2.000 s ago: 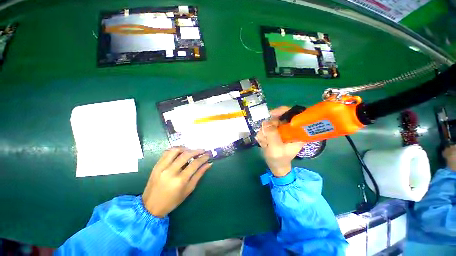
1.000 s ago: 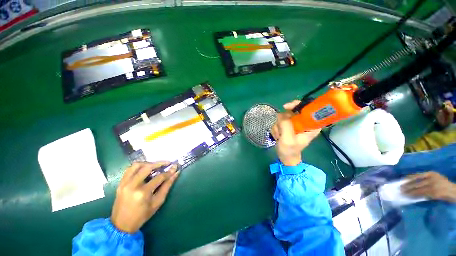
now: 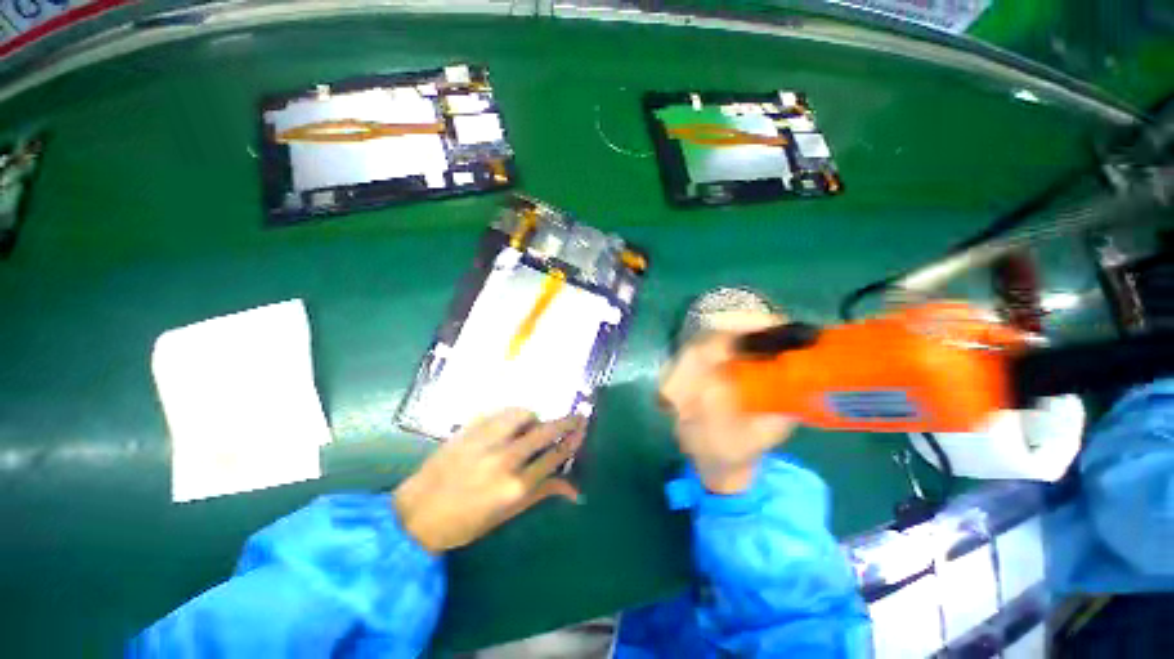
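The open tablet assembly [image 3: 496, 341] lies turned at an angle in front of me, its board end pointing up and an orange strip on its silver-white middle. My left hand [image 3: 489, 479] rests on its lower edge, thumb apart from the fingers; whether it grips the edge I cannot tell. My right hand [image 3: 724, 406] is closed round the nose end of the orange electric screwdriver [image 3: 888, 373], which is blurred and right of the tablet. The hand hides the screwdriver's tip. The round screw dish [image 3: 729, 306] is partly hidden behind this hand.
Two tablets lie at the back, one left [image 3: 373, 148] and one right [image 3: 744, 148]. White paper [image 3: 242, 399] lies at left. A white roll [image 3: 1030, 438], partly hidden, and a tray with pale rectangles [image 3: 953, 579] are at right. Another person's blue sleeve [image 3: 1133, 496] shows at the right edge.
The tablet has turned counter-clockwise, its board end now pointing up, with my left hand still at its lower edge. The screwdriver has swung lower and now covers part of the white roll.
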